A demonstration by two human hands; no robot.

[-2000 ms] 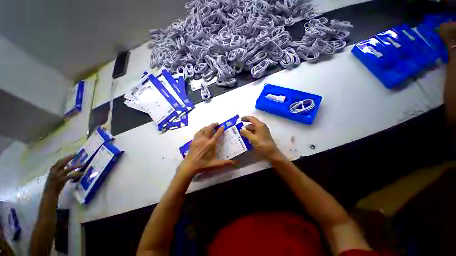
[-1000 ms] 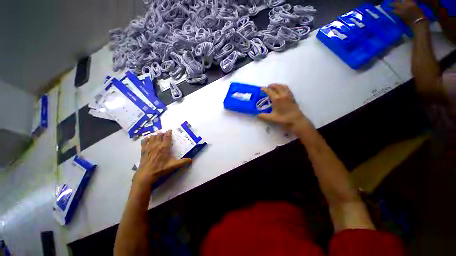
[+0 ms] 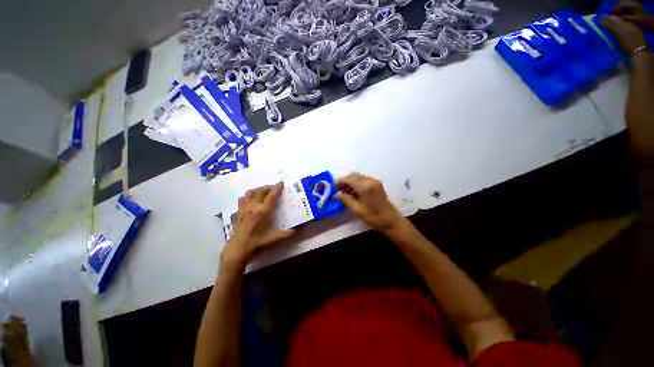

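A white retail box (image 3: 295, 203) with blue edges lies near the table's front edge. A blue insert tray (image 3: 326, 197) is partly inside its right end, and a coiled white cable (image 3: 322, 192) shows in the exposed part. The rest of the tray is hidden in the box. My left hand (image 3: 256, 218) lies on the box's left part and holds it. My right hand (image 3: 364, 200) has its fingers on the tray's right end.
A large heap of coiled cables (image 3: 308, 43) lies at the back. Fanned flat boxes (image 3: 201, 129) lie left of centre. A packed box (image 3: 117, 242) lies further left. Blue trays (image 3: 556, 63) are at the right, beside another person's hand. A dark flat rectangle (image 3: 138, 70) lies back left.
My right hand has brought the blue tray left from the open table to the box, and the tray is now partly inside. My left hand has stayed on the box. The view has shifted.
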